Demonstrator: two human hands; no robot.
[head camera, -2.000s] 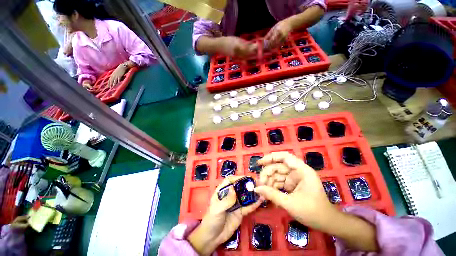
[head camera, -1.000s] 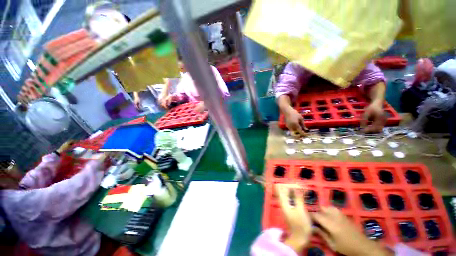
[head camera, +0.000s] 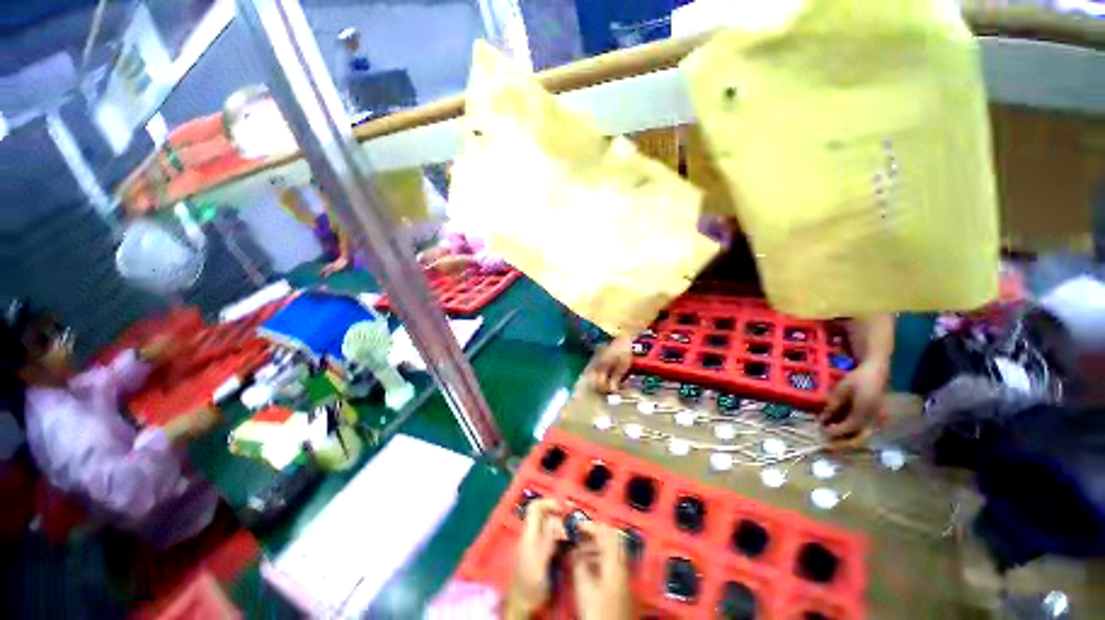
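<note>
A red compartment tray (head camera: 776, 591) lies at the bottom centre, tilted in view, with dark watch heads in its square pockets. My left hand (head camera: 536, 560) and my right hand (head camera: 601, 569) are close together over its left part, blurred and cut off by the lower edge. A small dark watch head (head camera: 576, 523) shows between my fingertips. The blur hides whether it is gripped or sits in a pocket.
White charging discs (head camera: 773, 477) on cords lie beyond the tray on a brown board. Another person's hand (head camera: 858, 400) is by a second red tray (head camera: 715, 366). Yellow sheets (head camera: 848, 158) hang overhead. A metal post (head camera: 382, 242) and white papers (head camera: 370, 521) are left.
The view has swung up and left, then tilted. The tray now shows lower and further left than one second ago. My hands remain close together over it.
</note>
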